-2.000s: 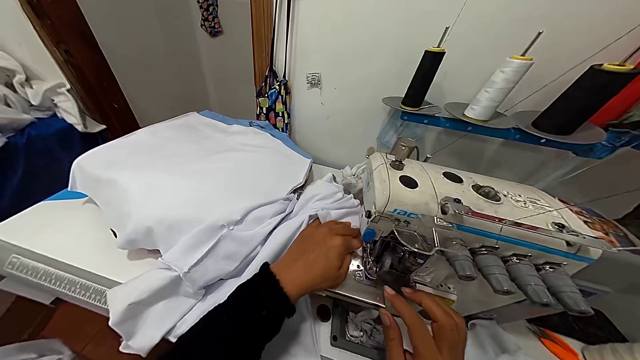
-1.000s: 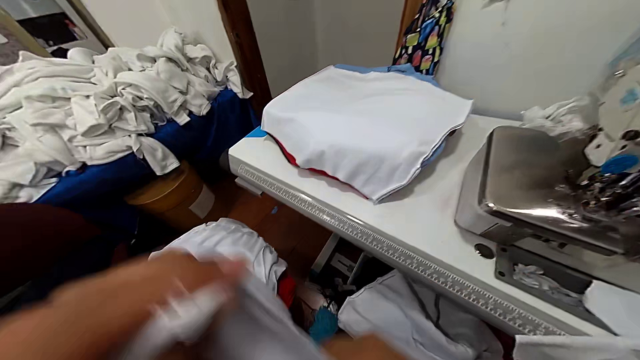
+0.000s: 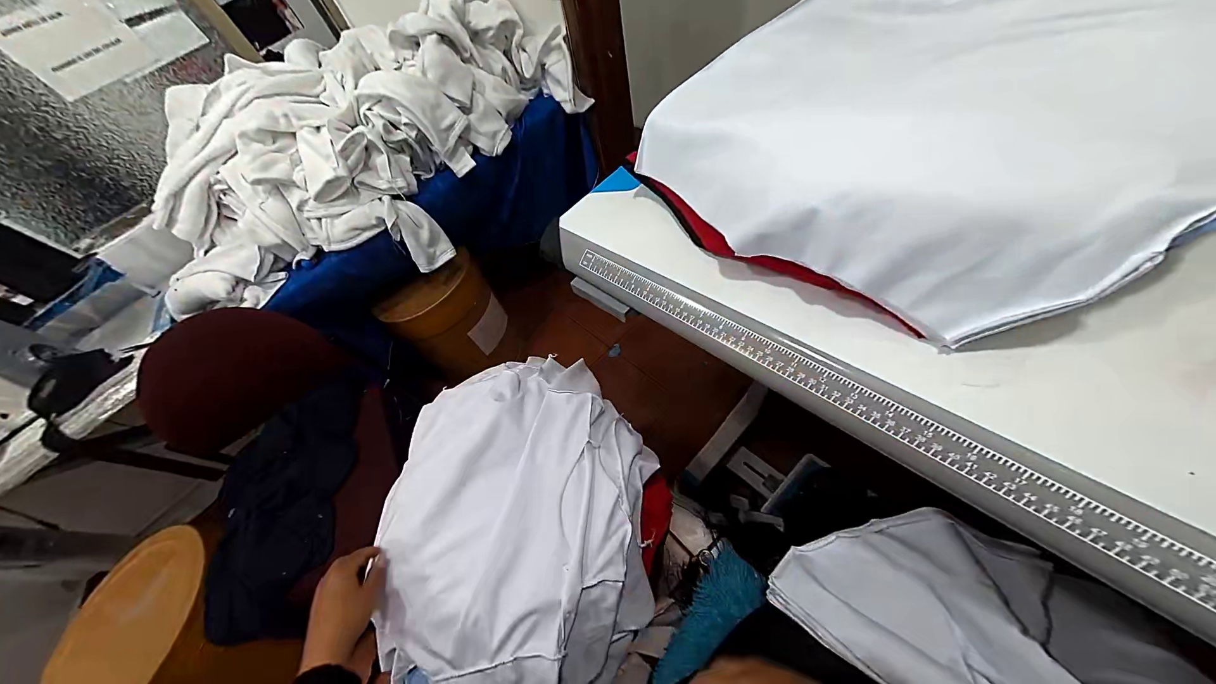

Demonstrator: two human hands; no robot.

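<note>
My left hand [image 3: 344,605] is at the left edge of a draped pile of white fabric pieces [image 3: 503,513], low in the centre of the view; its fingertips touch the cloth, and whether they grip it cannot be told. Only a sliver of my right hand [image 3: 750,671] shows at the bottom edge, so its fingers are hidden. To the right of it, more folded white fabric [image 3: 912,589] lies below the table edge. A stack of white fabric pieces [image 3: 912,171], with red cloth along its lower edge, rests on the white sewing table [image 3: 1073,408].
A printed ruler strip [image 3: 855,399] runs along the table's front edge. White garments [image 3: 332,142] are heaped on blue cloth [image 3: 484,204] at the upper left. Below stand a brown bucket [image 3: 442,309] and a yellow-brown round lid [image 3: 133,608]. Dark red and navy cloth [image 3: 275,503] lies between.
The view has swung left and down from the sewing machine. My left hand, at the machine two seconds ago, is now beside the draped white pile. The white cloth spread toward the machine earlier has left the tabletop.
</note>
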